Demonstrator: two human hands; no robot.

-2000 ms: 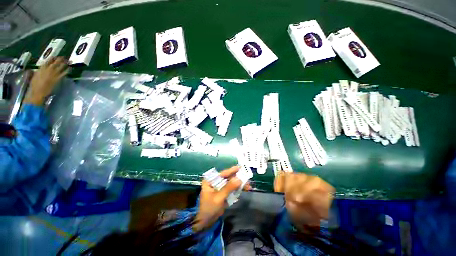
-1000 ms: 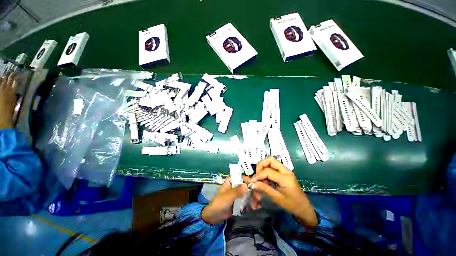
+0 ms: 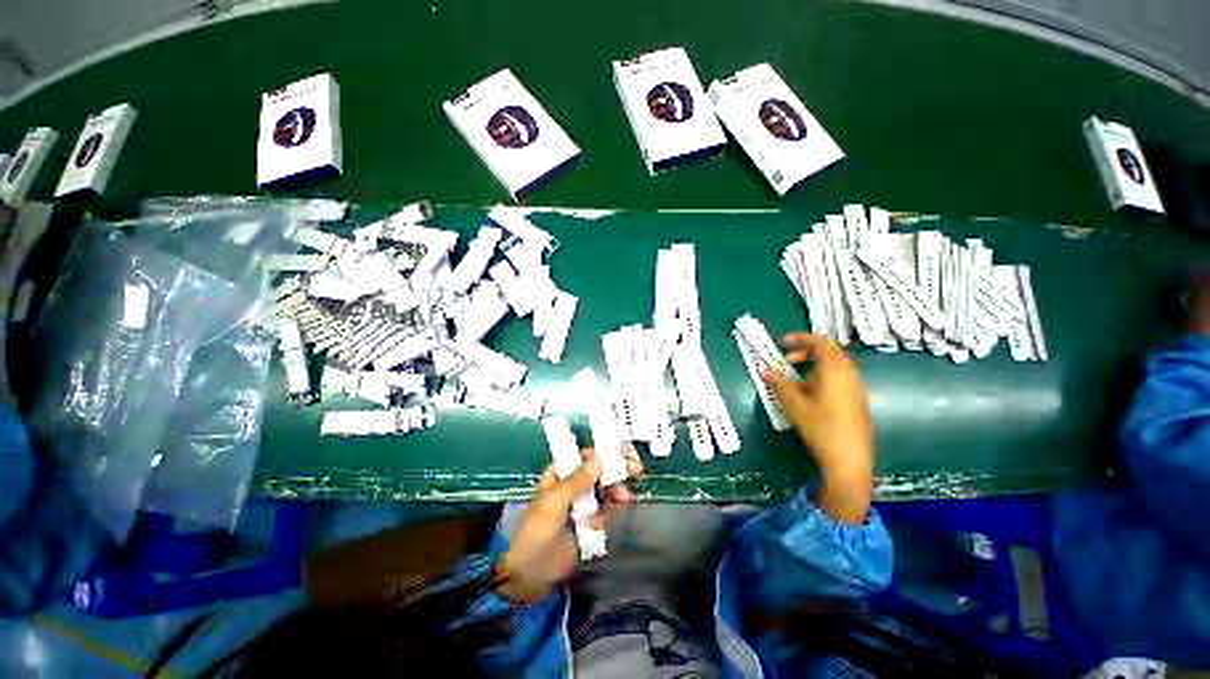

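Note:
My left hand (image 3: 547, 524) is low at the front edge of the bench and grips several white strap pieces (image 3: 606, 431), which spread upward in a V. My right hand (image 3: 839, 411) is over the small group of long strap pieces (image 3: 756, 358), fingertips at its right side; whether a piece is pinched is unclear. More long strap pieces (image 3: 679, 318) lie fanned at the centre. A heap of long strap pieces (image 3: 909, 285) lies to the right. A tangled pile of short strap pieces (image 3: 398, 305) lies left of centre.
Crumpled clear plastic bags (image 3: 173, 371) lie left of the short-piece pile. Several white retail boxes (image 3: 511, 133) stand along the far green strip, one at far right (image 3: 1124, 166). A neighbour's blue sleeve (image 3: 1174, 425) is at the right edge.
The boxes have moved left, and another shows at far right. My hands were together over the strips; my right hand has moved right and up to the small group. The left neighbour's hand is gone from view.

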